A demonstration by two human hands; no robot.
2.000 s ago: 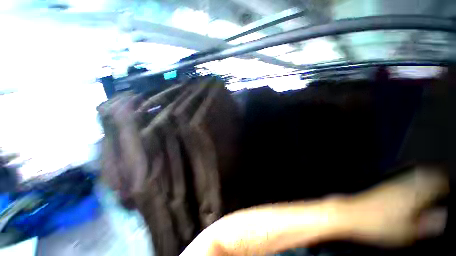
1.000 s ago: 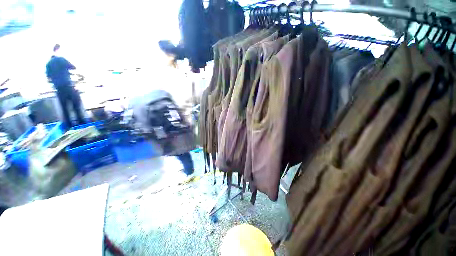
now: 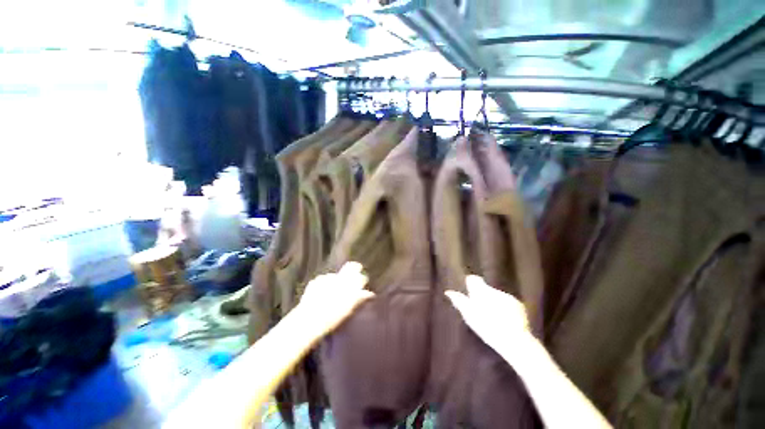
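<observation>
Brown sleeveless vests (image 3: 377, 335) hang on black hangers from a grey rail in front of me. My left hand (image 3: 337, 293) is at the armhole area of one vest, with its fingertips against the cloth. My right hand (image 3: 491, 308) is at the front of the neighbouring vest (image 3: 457, 369), right of the dark gap between the two. Both hands are overexposed, and whether the fingers pinch the cloth cannot be made out.
The metal rail (image 3: 545, 85) runs across above the vests. More brown garments (image 3: 671, 251) hang close on the right. Dark garments (image 3: 226, 109) hang at the back left. A blue bin (image 3: 75, 398) with dark cloth stands at the lower left.
The view has moved closer to the hanging vests. Both hands are now up at the vests; a second ago only a bright yellowish shape showed at the bottom edge.
</observation>
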